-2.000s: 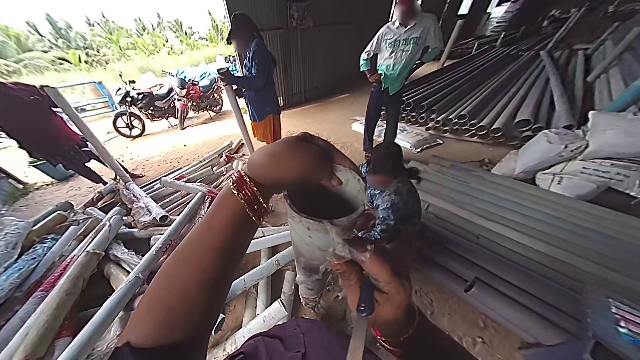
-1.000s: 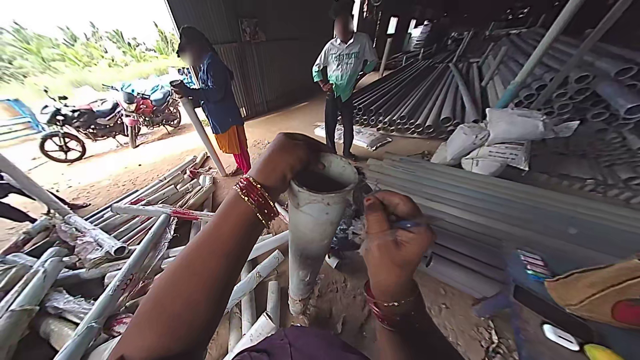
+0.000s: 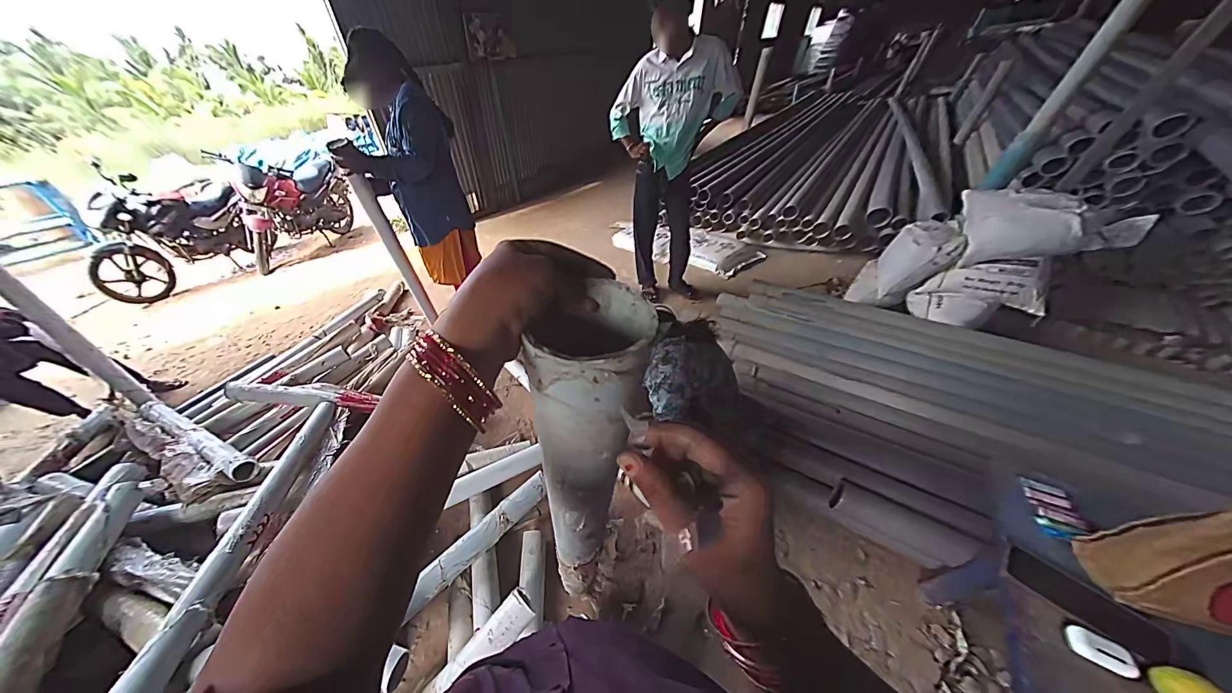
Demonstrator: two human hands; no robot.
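A grey-white plastic pipe (image 3: 585, 423) stands nearly upright before me, its wide open end facing up and its lower end on the dirt floor. Over the far left part of its rim lies my left hand (image 3: 549, 284), gripping the wall, with red and gold bangles at the wrist. Close to the pipe's right side is my right hand (image 3: 698, 496), fingers curled around a small thing partly hidden by them; a thin pale tip shows by the thumb and forefinger. What that thing is cannot be told.
Loose pipes (image 3: 241, 520) lie heaped at left. Long grey pipes (image 3: 914, 404) are stacked at right, near white sacks (image 3: 1020, 226). One person (image 3: 419, 154) holds a pipe, another (image 3: 674, 135) stands behind, and a small person (image 3: 691, 375) is low beside my pipe. A phone (image 3: 1088, 602) lies at lower right.
My right hand was lower with a blade-like tool two seconds ago, then rose beside the pipe's top; now it is lower again. My left hand stays at the rim. The view has shifted right.
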